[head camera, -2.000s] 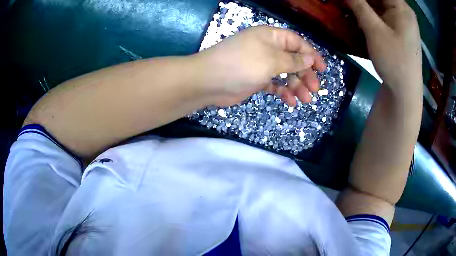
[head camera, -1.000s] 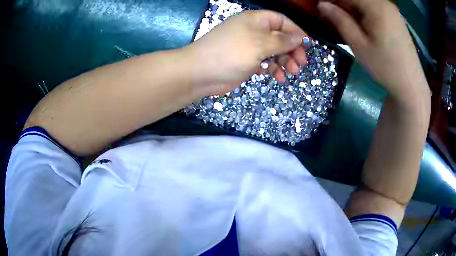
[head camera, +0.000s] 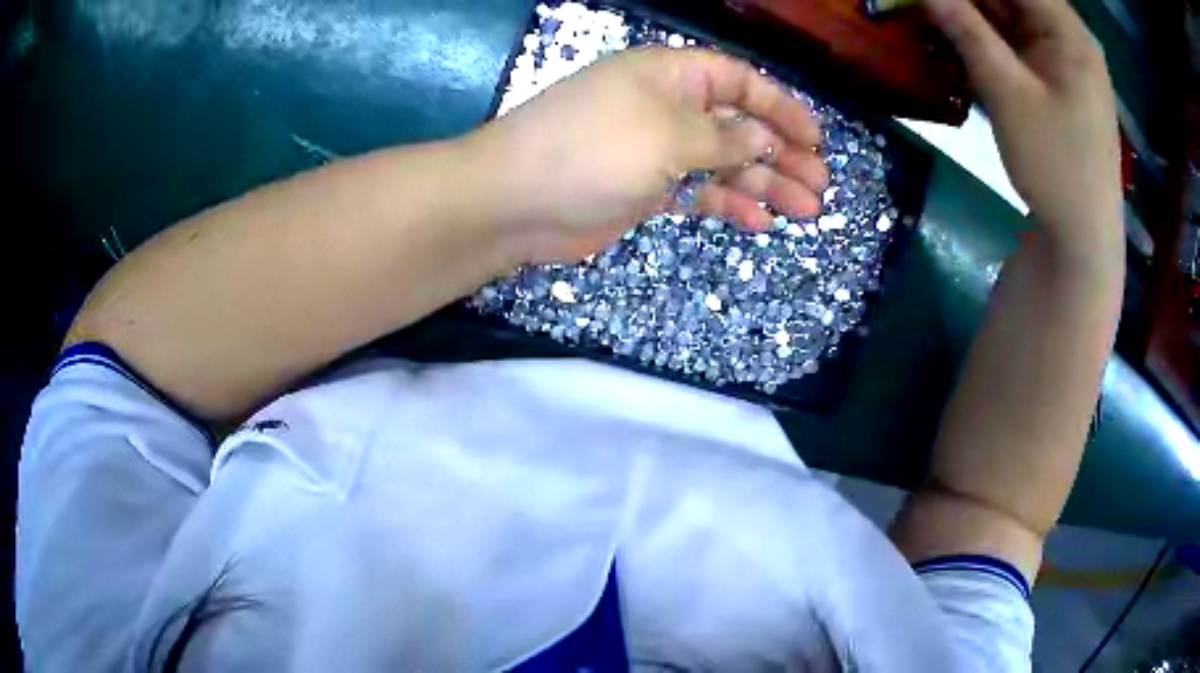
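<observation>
My left hand is palm up over the dark-rimmed parts tray, with its fingers curled and small shiny pieces among them. The tray holds a heap of silvery small metal parts. My right hand is at the top right, partly cut off by the edge, at the right end of a red-brown fixture. A small yellow thing with a dark tip shows by its fingertips at the top edge; whether the hand grips it is unclear.
The glossy dark-green surface lies around the tray. A white strip is below the fixture's right end. More red-brown fixtures stand at the right edge. My white, blue-trimmed shirt is close below the tray.
My left hand first rose, then came down slightly with its fingers more open. My right hand moved back up and right. More of the fixture and the yellow thing now show.
</observation>
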